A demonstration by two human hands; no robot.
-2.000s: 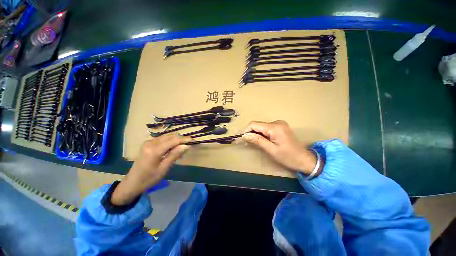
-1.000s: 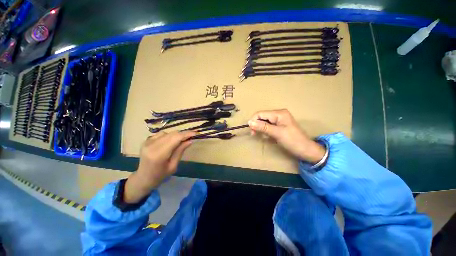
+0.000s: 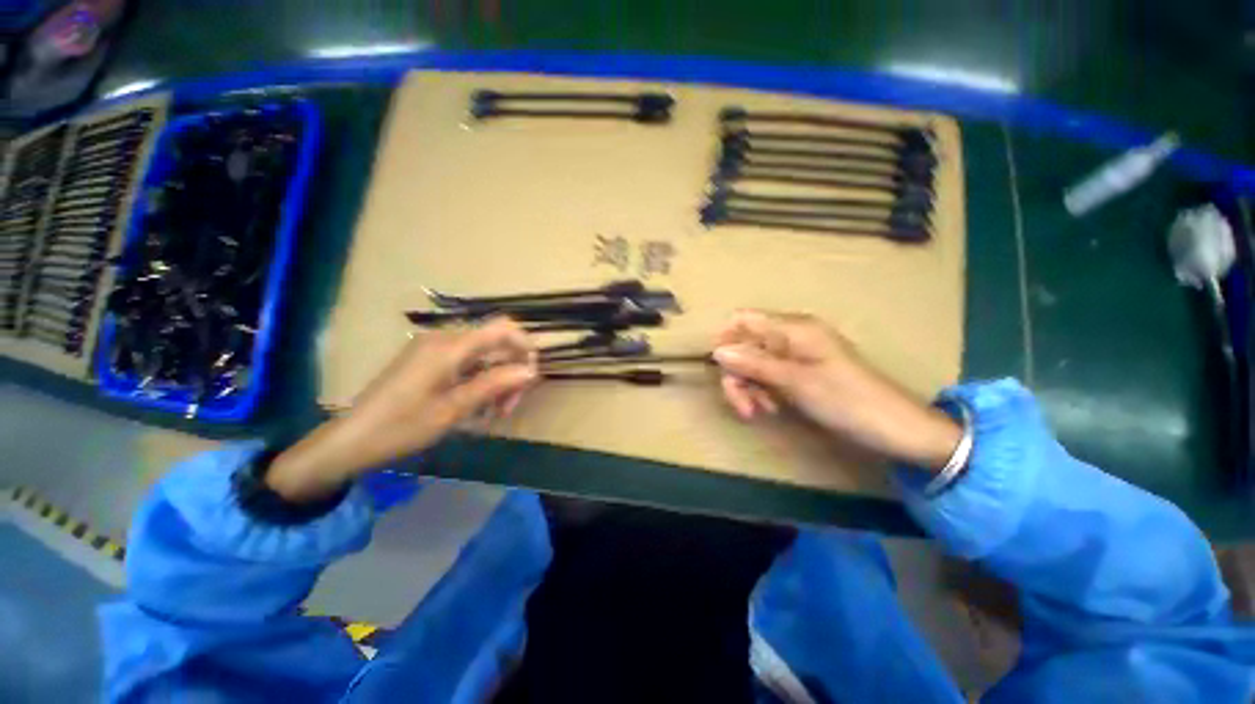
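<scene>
A short black cable is stretched between my two hands, low over the near half of the cardboard sheet. My left hand is closed around its left part. My right hand pinches its right end, which the fingers hide. A loose pile of black cables lies just beyond and beside my left hand; one cable lies close under the held one. Laid rows of cables sit at the sheet's far right, and a few more parallel cables at the far middle. The frame is blurred.
A blue plastic bin heaped with black cables stands left of the cardboard. Beyond it is a filled cardboard sheet. A white squeeze bottle and a white wad on a dark stem lie at right. A blue raised edge runs behind.
The view has shifted and turned slightly. Both hands still hold a cable; my right hand appears a little farther right and the gap between the hands looks wider. The laid rows look unchanged.
</scene>
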